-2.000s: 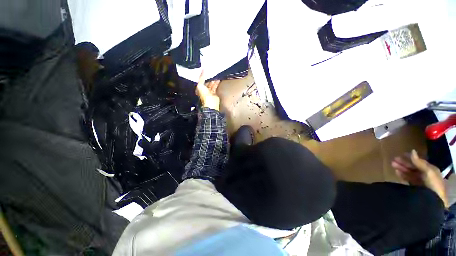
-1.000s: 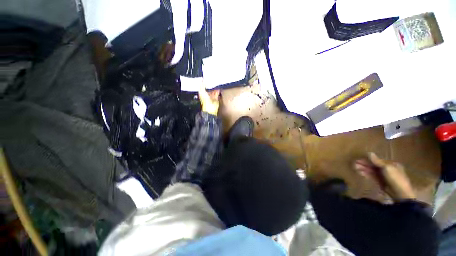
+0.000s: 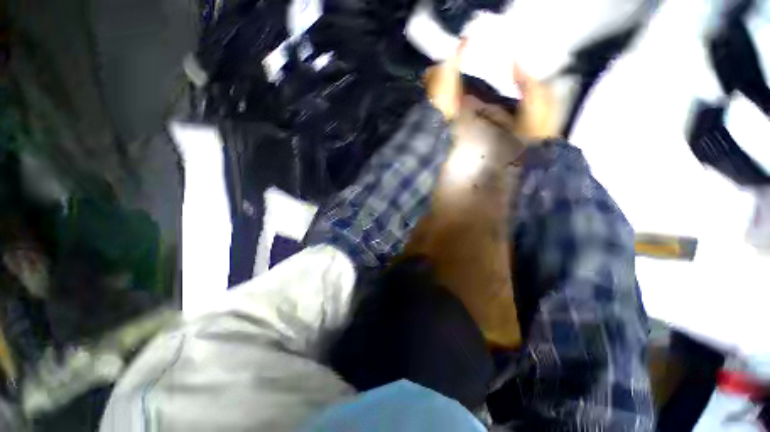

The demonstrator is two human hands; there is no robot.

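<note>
A white-topped, dark-edged cut bundle (image 3: 498, 55) lies at the top centre, at the far end of the brown table (image 3: 473, 219). My left hand (image 3: 444, 87) is at the bundle's near left corner, with the thumb on its white top and the other fingers hidden. My right hand (image 3: 537, 105) is at the near right edge of the same bundle. Both hands are blurred and appear to grip its near edge. Both forearms are in checked sleeves.
A tangled black offcut heap (image 3: 295, 110) with white scraps lies to the left. White marker paper (image 3: 709, 278) covers the lay on the right, with the flat bar (image 3: 667, 246) on it, partly behind my right sleeve. A blurred red part (image 3: 743, 384) shows at lower right.
My right hand has moved from the lower right up to the bundle beside my left hand. The view has turned and shifted, so the heap and bundle sit higher and further right.
</note>
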